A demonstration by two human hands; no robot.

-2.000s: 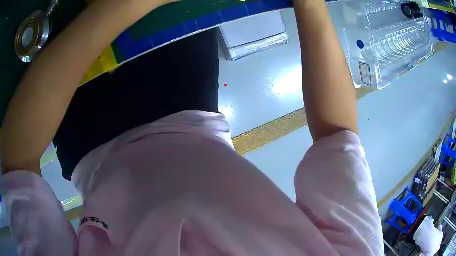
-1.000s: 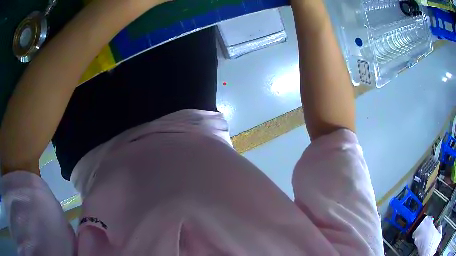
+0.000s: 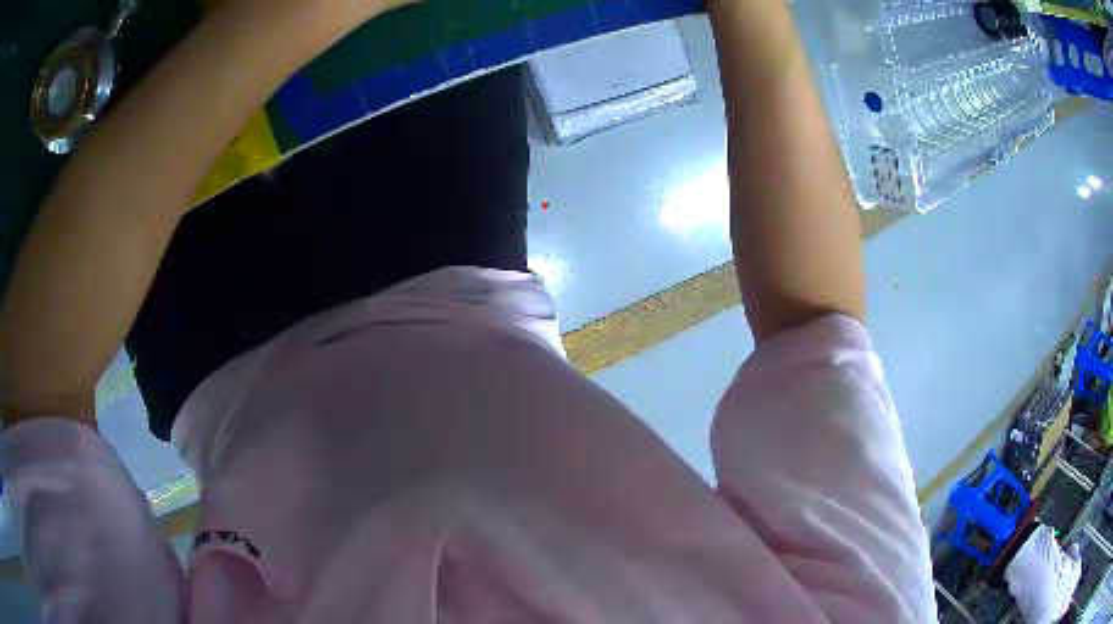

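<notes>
Both my hands are out of the picture, cut off by its top edge; only my bare forearms show. The left forearm curves up across the left side and the right forearm rises at the right. The round metal fixture (image 3: 73, 89), a silver-gold ring with a pale centre, lies at the top left on the dark green mat (image 3: 31, 22), beside my left forearm. The mat's front edge has blue tape (image 3: 488, 46) and yellow tape (image 3: 244, 159). What my hands hold is hidden.
A clear ribbed plastic tray (image 3: 964, 104) with a black part (image 3: 1001, 20) overhangs at the upper right, beyond my right forearm. A white paper stack (image 3: 616, 76) is below the mat edge. Blue stools (image 3: 989, 506) and a person in a pale top (image 3: 1044, 573) are at the lower right.
My forearms have shifted very slightly left in the picture. The pale-topped person at the lower right has moved a little. Otherwise the view is nearly the same.
</notes>
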